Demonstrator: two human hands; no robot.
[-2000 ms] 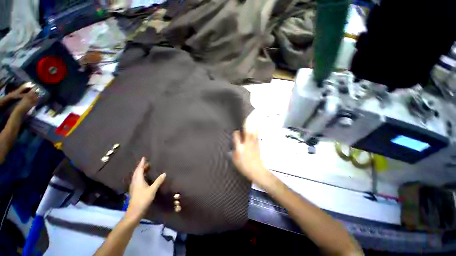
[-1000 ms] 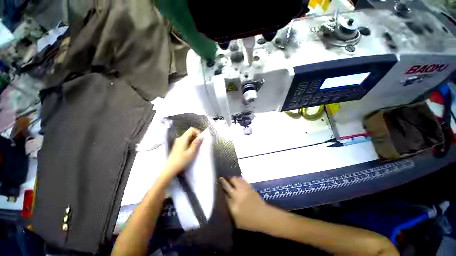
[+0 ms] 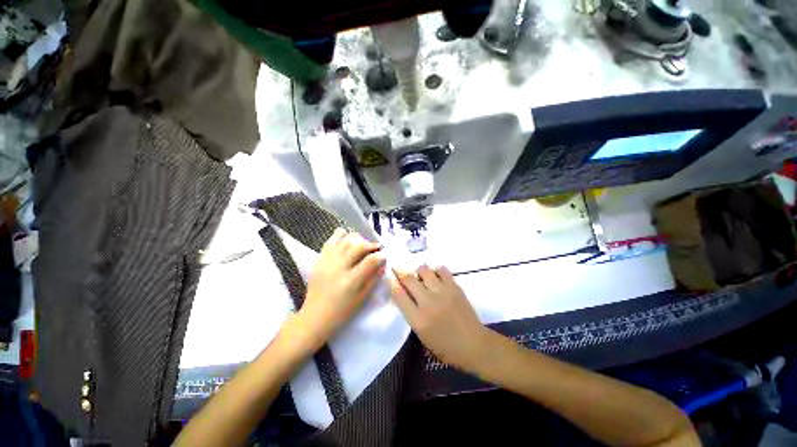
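Observation:
The white pocketing piece [image 3: 367, 345] with a dark strip [image 3: 288, 266] lies over a brown ribbed garment panel [image 3: 306, 220], just left of and in front of the needle area. My left hand [image 3: 341, 275] presses on it and pinches its edge by the presser foot [image 3: 412, 229]. My right hand [image 3: 440, 314] is close beside, its fingertips at the cloth edge below the foot; whether they pinch it or only press is unclear. The sewing machine [image 3: 472, 144] stands right over the fingertips. The panel's lower end hangs over the table edge.
A larger brown panel [image 3: 105, 253] with gold buttons [image 3: 86, 390] lies at left, piled brown fabric [image 3: 175, 70] behind it. A scrap box [image 3: 725, 231] and a slim red and blue tool [image 3: 634, 244] are at right. A measuring tape [image 3: 612, 321] runs along the front edge.
The view has swung right and closer to the machine. The buttoned panel has been left at left. The white piece has moved up to the presser foot and lies flatter, both hands now close together there.

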